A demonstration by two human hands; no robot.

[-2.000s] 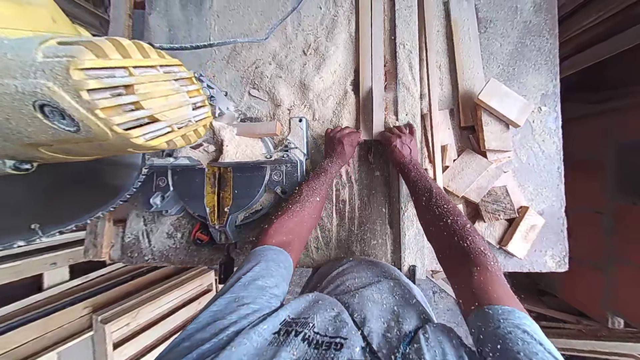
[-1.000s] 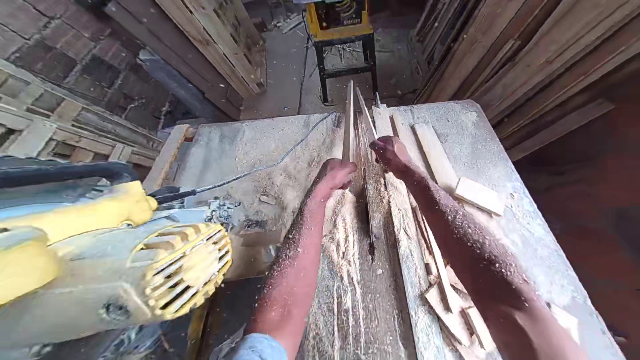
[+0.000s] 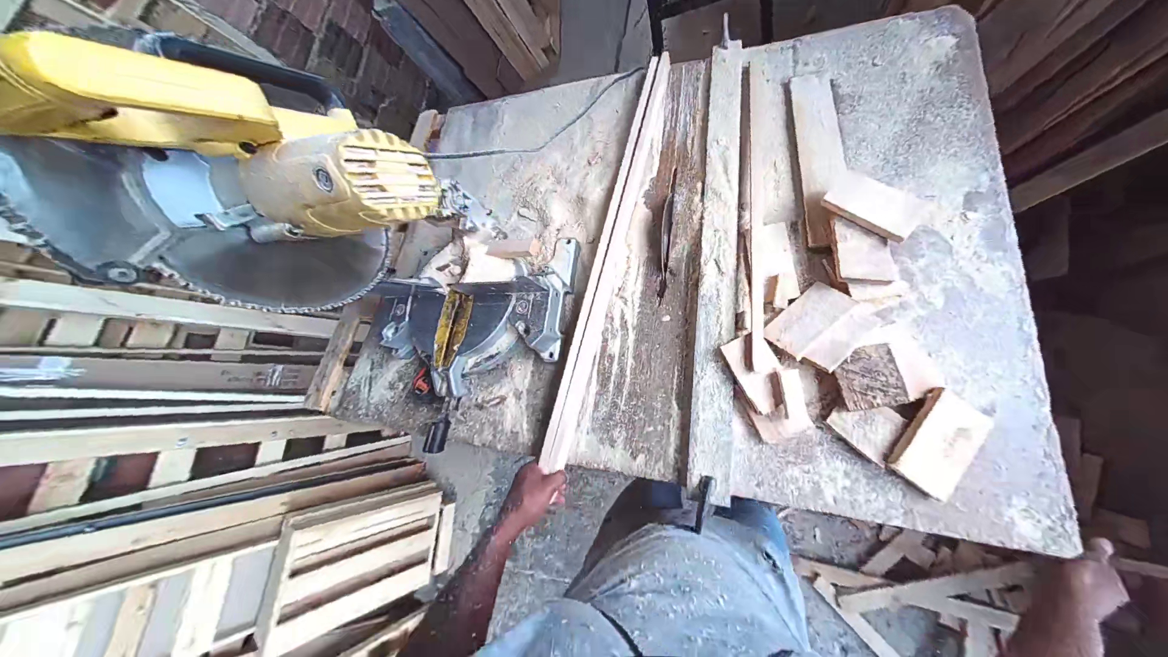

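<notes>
My left hand (image 3: 534, 497) grips the near end of a long, narrow wooden strip (image 3: 607, 265), which lies across the sawdust-covered table left of the slot with a saw blade (image 3: 668, 228). My right hand (image 3: 1081, 584) is at the lower right, beside the near right corner of the table (image 3: 995, 365); its fingers are blurred, and I cannot tell whether it holds anything. A long wooden fence board (image 3: 719, 274) runs front to back, right of the blade. A clamp or metal bracket (image 3: 703, 504) sits at its near end.
A yellow miter saw (image 3: 338, 182) with a large toothed blade stands at the left, over its base (image 3: 474, 328). Several wood offcuts (image 3: 862, 319) lie right of the fence board. Stacked wooden frames (image 3: 356, 547) fill the lower left. A cable (image 3: 547, 141) crosses the table's far side. Scrap wood (image 3: 949, 584) lies on the floor.
Both hands have left the middle of the table. My left hand is now at the near edge on the strip, my right hand at the lower right. The strip now lies left of the blade.
</notes>
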